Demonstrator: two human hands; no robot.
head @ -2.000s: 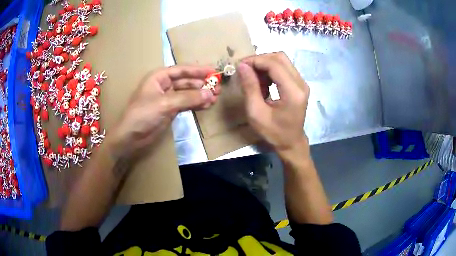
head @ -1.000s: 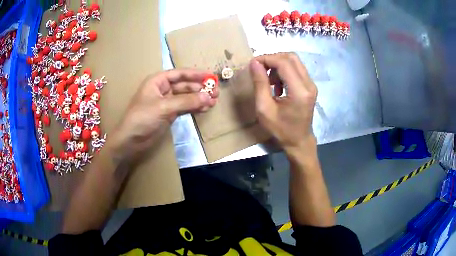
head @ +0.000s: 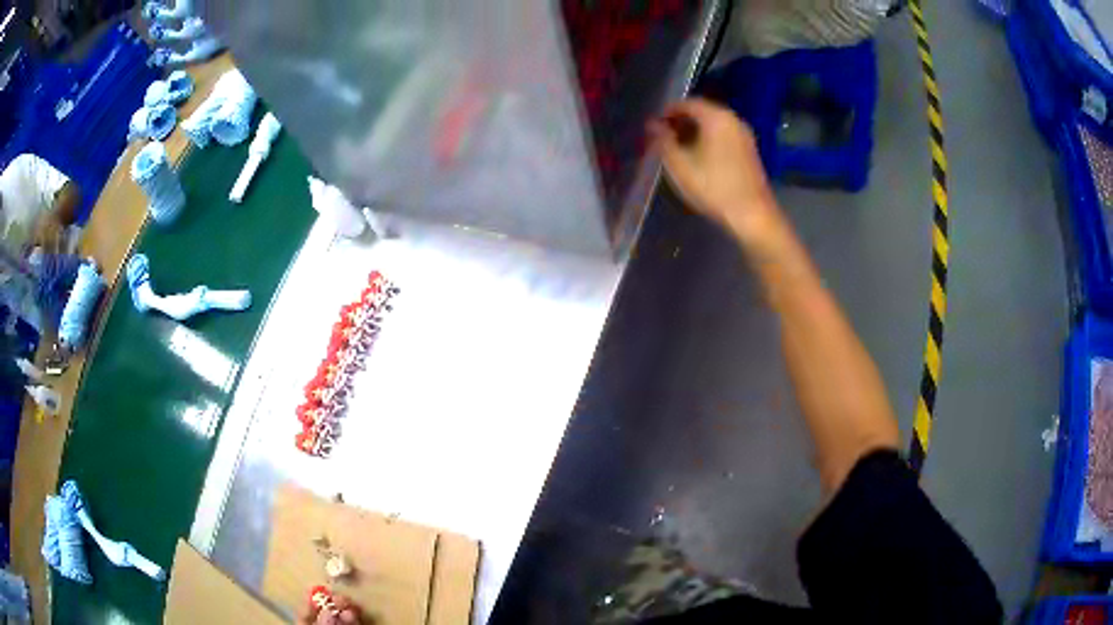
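My right hand (head: 714, 165) is at the edge of the parts container (head: 623, 61), which holds dark red pieces behind the grey panel. Its fingers are curled; whether they hold a piece is too blurred to tell. My left hand (head: 347, 614) shows only as fingertips at the bottom edge, around a red-haired doll figurine (head: 322, 599). The whitish glue pot (head: 337, 565) sits on the small cardboard pad (head: 381, 556), just above the figurine. The finished figurines (head: 344, 366) stand in a slanting row on the bare metal. No glue stick can be made out.
The grey translucent panel (head: 427, 110) stands at the metal's far side, with a white bottle (head: 336, 210) by its corner. A green conveyor (head: 226, 244) carries pale blue parts. Another person's arm shows at far left. A blue stool (head: 820, 116) and yellow-black floor tape (head: 935, 256) lie beyond my right arm.
The view has swung to the right. My right hand has moved from above the cardboard pad to the parts container. My left hand stays near the pad with the figurine, now mostly cut off.
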